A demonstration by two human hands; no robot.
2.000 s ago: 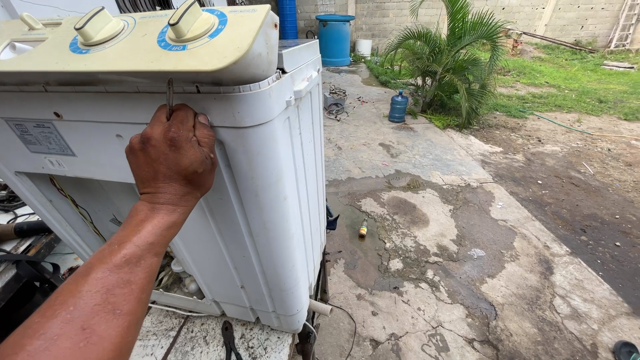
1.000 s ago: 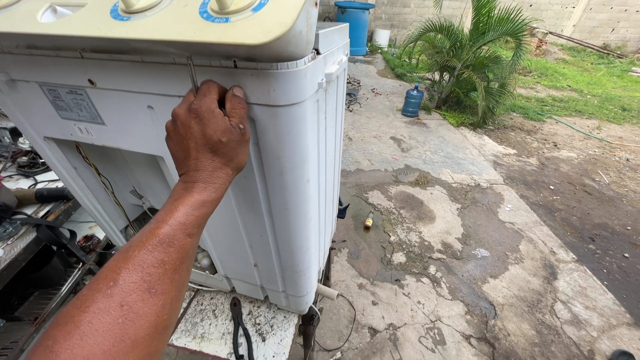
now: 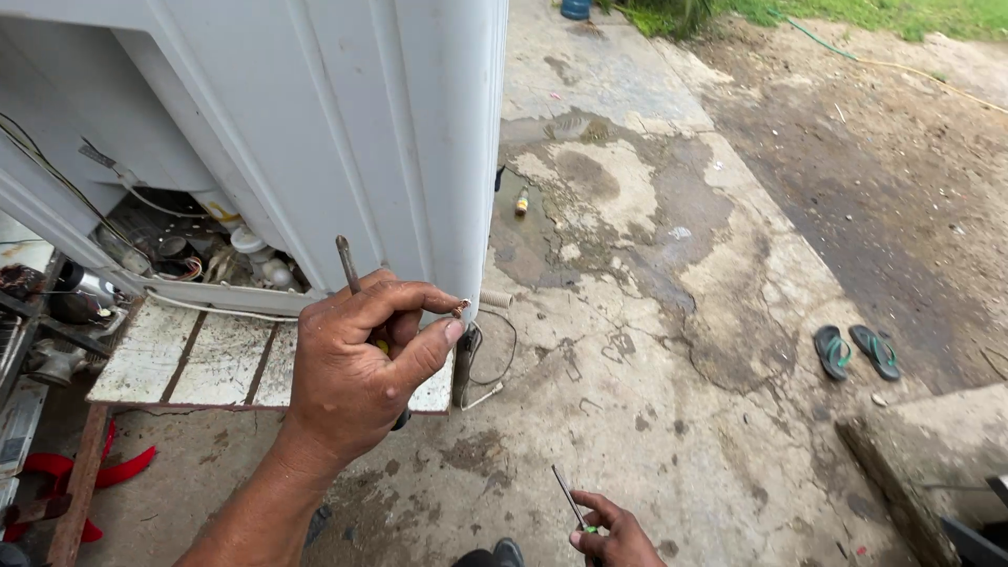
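Observation:
My left hand [image 3: 362,354], in front of the lower part of a white washing machine cabinet [image 3: 370,142], pinches a small rusty screw [image 3: 461,307] between thumb and forefinger. A screwdriver [image 3: 346,264] also lies in that hand, its metal shaft sticking up past the knuckles and its handle mostly hidden by the fingers. At the bottom of the view, my right hand [image 3: 618,535] holds a second screwdriver [image 3: 568,496] with a thin shaft and a bit of green on the handle. An opening at the cabinet's lower left shows wires [image 3: 59,177] and plastic parts.
The machine stands on a white slatted wooden stand [image 3: 220,358]. A corrugated hose [image 3: 496,298] and a cable [image 3: 516,346] are beside it. A small bottle [image 3: 522,201] and flip-flops [image 3: 854,353] lie on cracked concrete. Red curved blades [image 3: 118,468] are at lower left; a concrete ledge [image 3: 929,457] is at right.
My left hand has come down from under the machine's control panel and now pinches a screw. My right hand with a screwdriver has come into view. The view has tilted down.

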